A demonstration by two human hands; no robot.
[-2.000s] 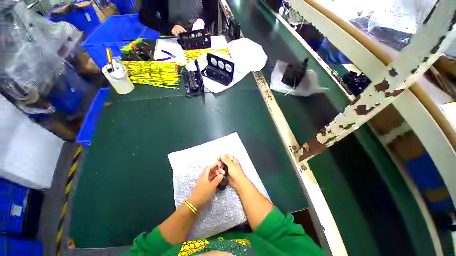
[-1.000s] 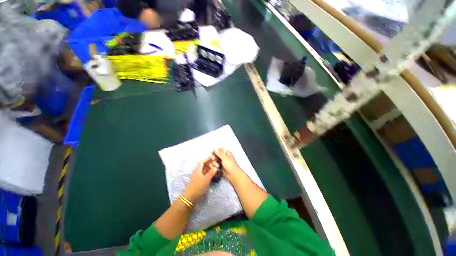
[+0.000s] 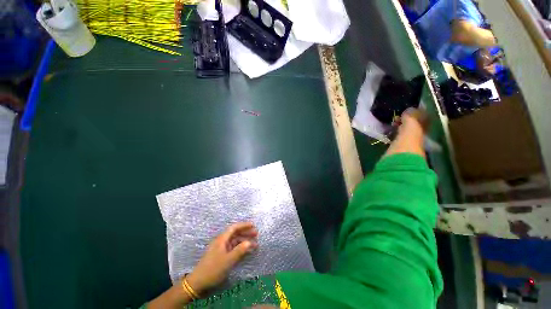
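The white-silver textured mat (image 3: 266, 199) lies on the dark green table. My left hand (image 3: 232, 247) is over the mat with its fingers curled and apart, and nothing shows in it. My right hand (image 3: 413, 121) is stretched out over the belt, at the near right side of a dark black piece (image 3: 393, 99) on a white sheet (image 3: 366, 102). A thin yellow wire shows beside its fingers. The hand is small and blurred, so its grip cannot be told.
At the far end are yellow wires (image 3: 133, 23), a white cup (image 3: 67, 31), a black slotted part (image 3: 210, 51) and a black frame with round openings (image 3: 263, 27) on white sheeting. A chipped cream rail (image 3: 339, 108) borders the belt. A person's arm (image 3: 474, 36) shows beyond it.
My hands have parted. My right hand has moved from the mat to the belt, and the small black piece is gone from between my hands. The view has shifted towards the belt.
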